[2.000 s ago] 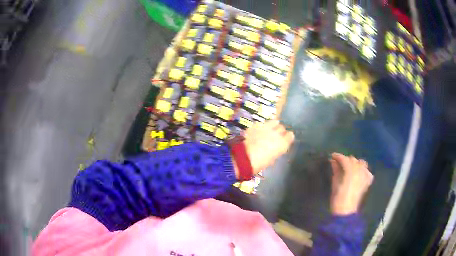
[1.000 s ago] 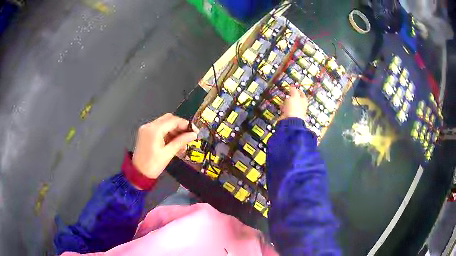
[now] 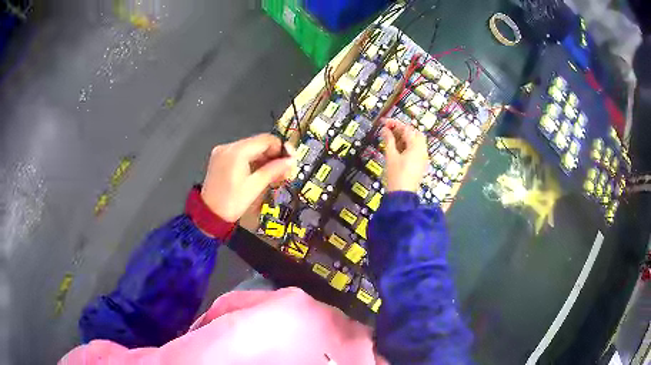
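Note:
A shallow tray with a tan edge [image 3: 467, 170] holds tight rows of circuit boards [image 3: 350, 249] with yellow and grey parts. My left hand [image 3: 246, 175] is at the tray's left edge, thumb and fingers pinched together around a thin dark lead wire. My right hand [image 3: 405, 153] is over the middle rows, fingertips close together beside red lead wires [image 3: 407, 84]; whether it grips one is too blurred to tell. Black lead wires [image 3: 330, 78] stand up and spill over the tray's left edge.
A masking tape roll [image 3: 505, 29] lies beyond the tray. A shiny yellow tape patch [image 3: 527, 187] is right of the tray. More boards [image 3: 560, 122] stand in groups farther right. A green crate [image 3: 303, 32] and a blue crate [image 3: 346, 13] are past the tray's far end.
Both hands first came over the tray from its near right side. In the last second my left hand moved up along the left edge, and my right hand moved slightly left. More wires stand up.

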